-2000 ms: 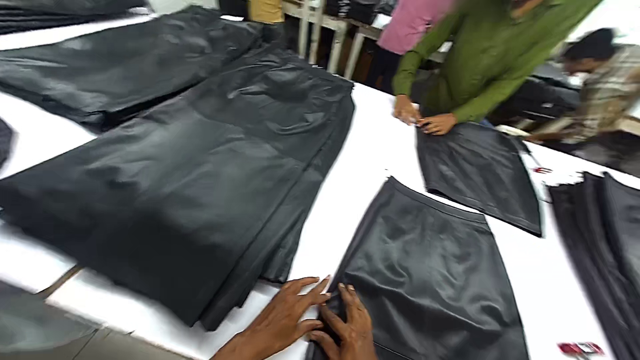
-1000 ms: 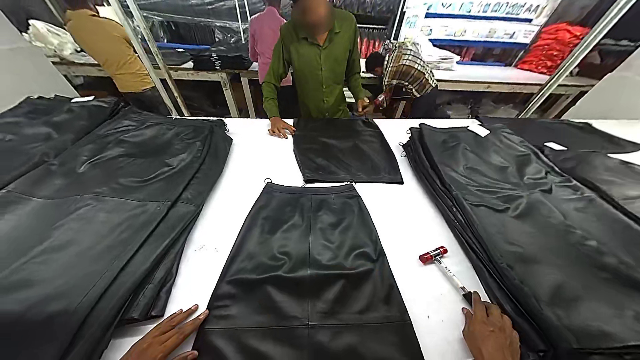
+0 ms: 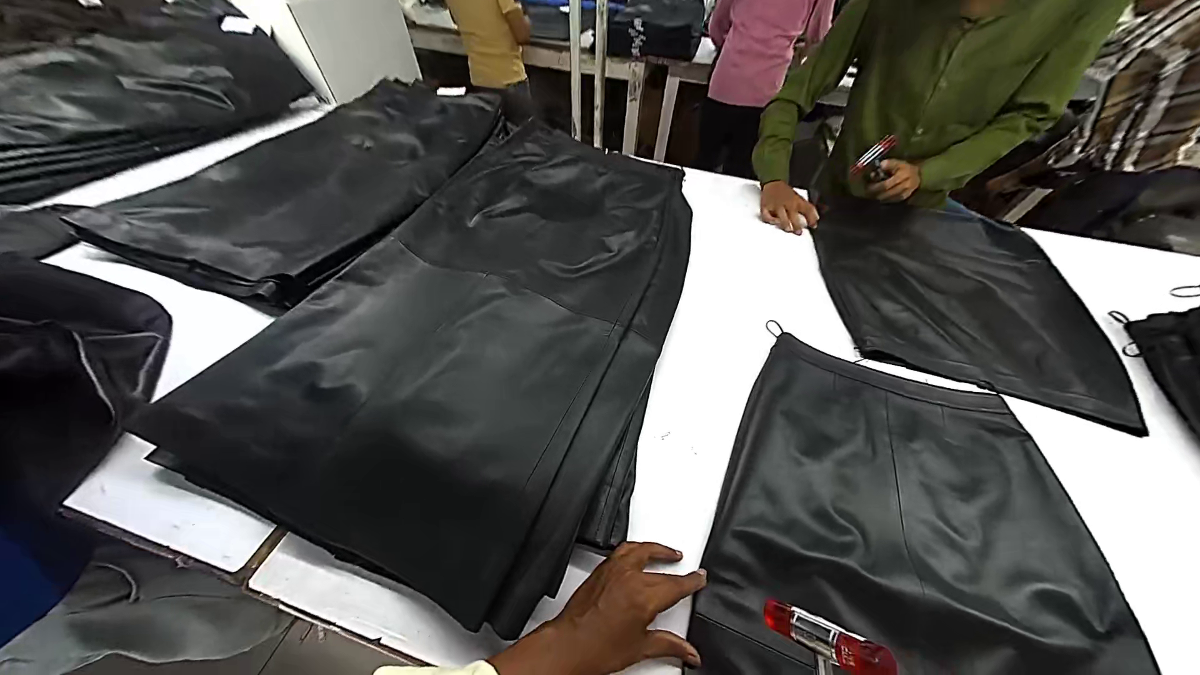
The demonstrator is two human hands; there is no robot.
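Observation:
A black leather skirt (image 3: 881,487) lies flat on the white table, its waistband with a small loop towards the far side. My left hand (image 3: 623,605) rests at the skirt's left edge, fingers spread and fingertips at the seam, gripping nothing. Over the lower part of the skirt is the head of a small hammer with red faces (image 3: 830,639); its handle runs out of the bottom of the view. My right hand is out of the frame, so its hold on the handle cannot be seen.
Stacked black leather skirts (image 3: 450,347) lie left of my left hand, with more piles (image 3: 309,178) beyond. Across the table (image 3: 722,244), a person in a green shirt (image 3: 937,103) holds a similar red-faced hammer (image 3: 874,159) above another black skirt (image 3: 975,300).
The hammer, lying on the table right of the skirt one second ago with my right hand at its handle, is now over the skirt. The view has swung left.

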